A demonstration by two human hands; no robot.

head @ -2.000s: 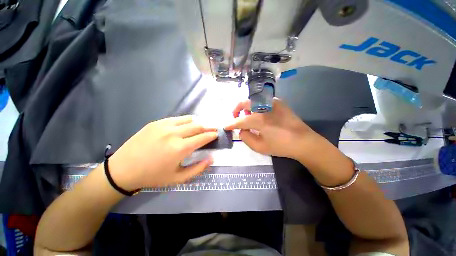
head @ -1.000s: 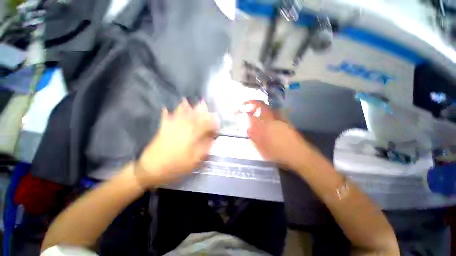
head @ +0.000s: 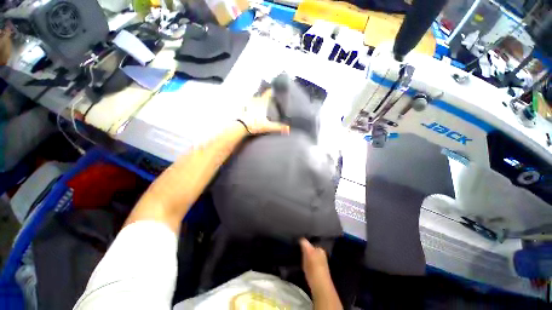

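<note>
A dark grey garment panel is bunched left of the needle and hangs over the table's front edge. My left hand is stretched out at the panel's far part, its fingers bright, blurred and partly hidden by cloth. My right hand holds the panel's lower edge near my lap. Dark grey shaped pieces lie right of the needle and hang past the table's front edge. The presser foot and needle area of the white sewing machine has no cloth of the bunched panel under it that I can see.
A blue basket with red cloth stands below the table at left. Spare grey pieces lie at the table's far left. Thread snips lie on the right. A ruler strip runs along the front edge.
The panel has moved off the needle area and is gathered towards me. My left hand has moved away from me; my right hand has dropped below the table edge. The view has swung left.
</note>
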